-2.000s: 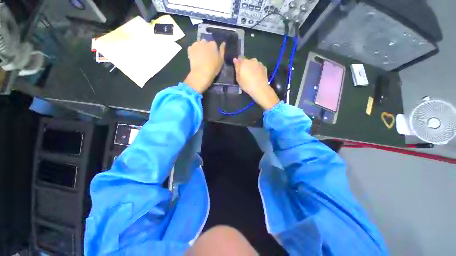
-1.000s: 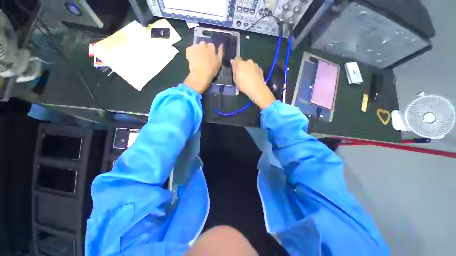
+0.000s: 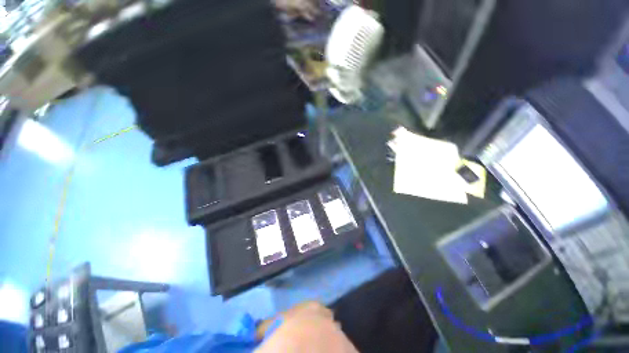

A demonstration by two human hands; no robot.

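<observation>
The antenna coupler plate [image 3: 452, 247] lies on the bench at the right, blurred. A dark shape shows on it; I cannot tell if it is a phone. A black phone tray [image 3: 231, 258] beside the bench holds three phones with bright white faces, one of them a smartphone [image 3: 304, 226] in the middle. Another black tray [image 3: 238, 185] behind it holds dark slabs. Blurred skin shows at the bottom edge beside a blue cuff. It may include part of my left hand [image 3: 265, 327], but its fingers are not visible. My right hand is out of view.
Paper sheets [image 3: 429, 169] with a small dark object lie on the bench. The bright-screened tester [image 3: 555, 172] and blue cables [image 3: 469, 327] are at the right. A white fan [image 3: 353, 45] is at the top. A rack or cart [image 3: 86, 303] stands lower left on the blue floor.
The view has swung left towards the trays. Both hands have left the plate, which now sits at the right of the picture. The right-hand plate and fan are out of view.
</observation>
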